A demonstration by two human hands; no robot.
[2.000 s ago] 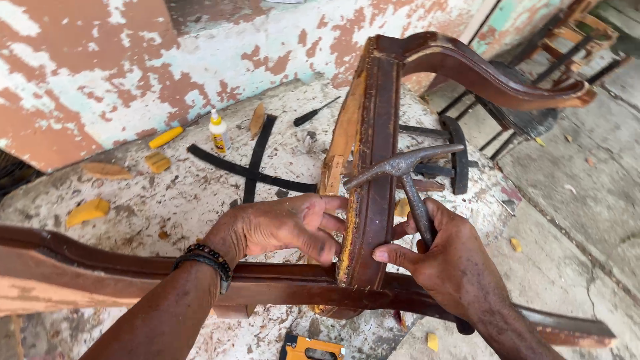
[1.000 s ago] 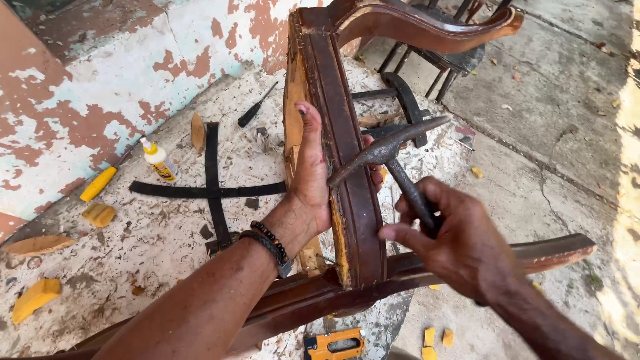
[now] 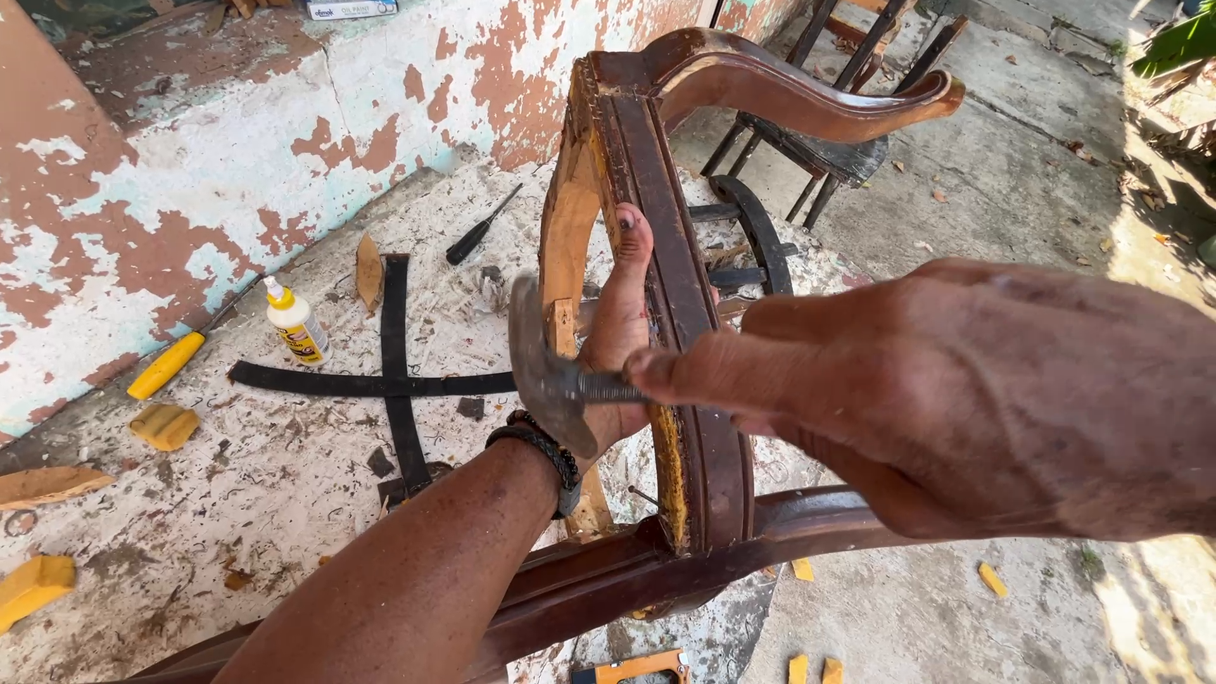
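A dark brown wooden chair frame (image 3: pixel 698 313) lies over the work surface, its curved leg at the upper right. My left hand (image 3: pixel 622 313) grips the frame's rail from the inner side, thumb up and the other fingers hidden behind the rail. My right hand (image 3: pixel 912 399) holds a metal hammer (image 3: pixel 551 370) by its handle, with the head over my left palm and wrist. A nail (image 3: pixel 643 495) sticks out near the lower joint of the frame.
A glue bottle (image 3: pixel 297 323), a screwdriver (image 3: pixel 483 226), a yellow-handled tool (image 3: pixel 166 365) and crossed black straps (image 3: pixel 394 385) lie to the left. A staple gun (image 3: pixel 632 668) is at the bottom edge. A dark chair (image 3: pixel 807 147) stands behind; a peeling wall (image 3: pixel 380 85) rises beyond.
My right hand has raised the hammer nearer the camera and swung its head left, from across the rail to over my left hand. My left hand has gone from beside the lower joint to gripping the rail.
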